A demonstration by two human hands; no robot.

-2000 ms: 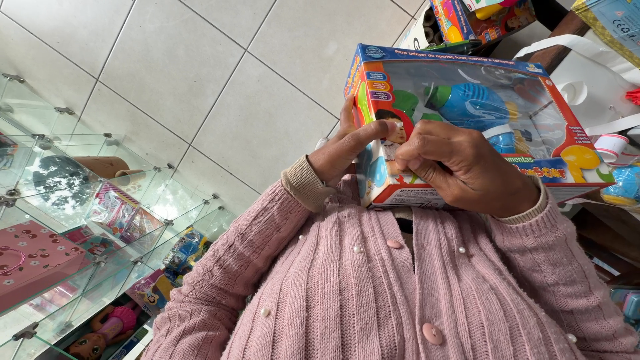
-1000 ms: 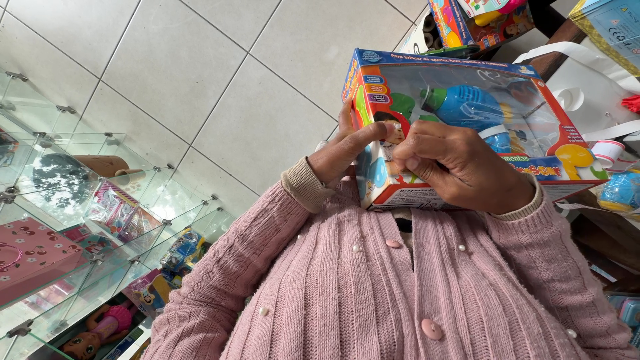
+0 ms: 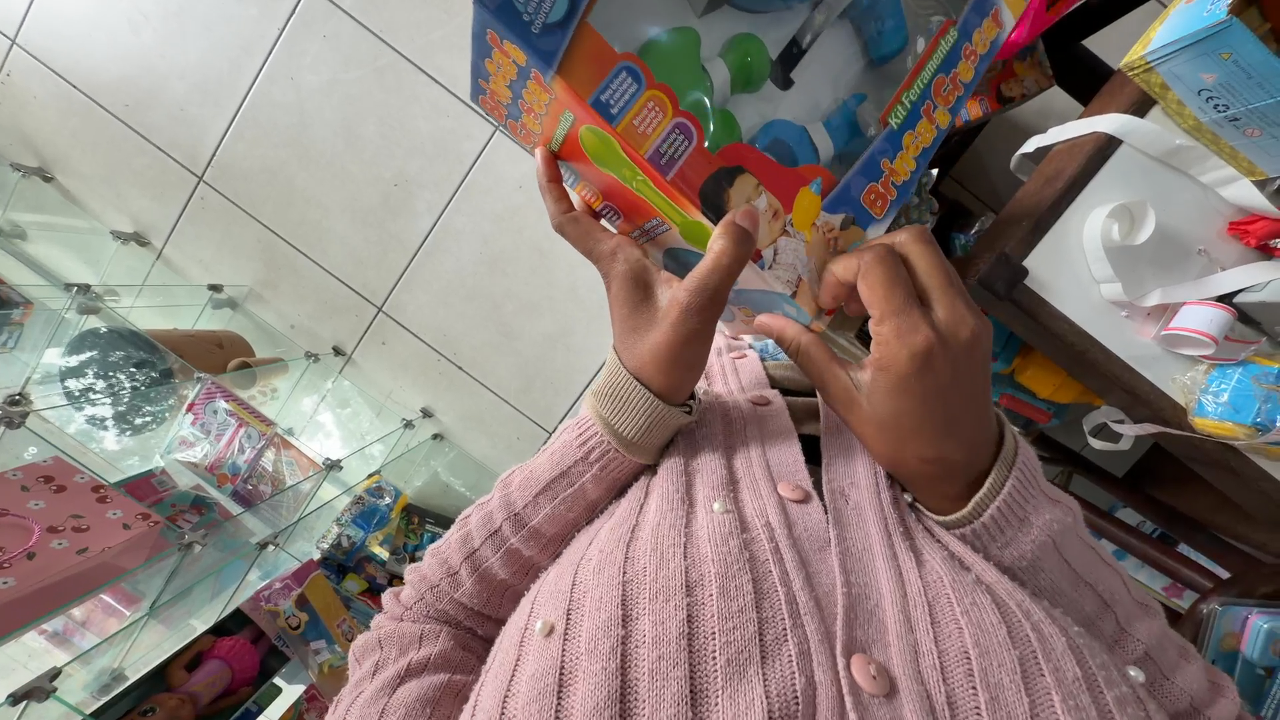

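Observation:
A windowed cardboard toy box (image 3: 660, 130) is tilted at the top centre, cut off by the frame's upper edge. Green and blue plastic toy tools (image 3: 700, 70) show through its clear window. My left hand (image 3: 660, 290) grips the box's near end, its thumb on the printed front and its fingers along the orange side. At the near corner of the same box is my right hand (image 3: 900, 350), fingers curled and thumb extended against the edge. Whether its fingertips pinch something thin there, I cannot tell.
Glass display shelves (image 3: 200, 400) with toys and a pink gift bag (image 3: 70, 530) stand at the left. On the right, a wooden-edged table (image 3: 1060, 190) bears white ribbon (image 3: 1120, 250), a blue and gold box (image 3: 1210, 80) and a wrapped blue toy (image 3: 1240, 395). Tiled floor (image 3: 400, 120) lies beyond.
The toy box has turned and tilted, showing more of its orange side. My right hand has moved off the window area to the near corner.

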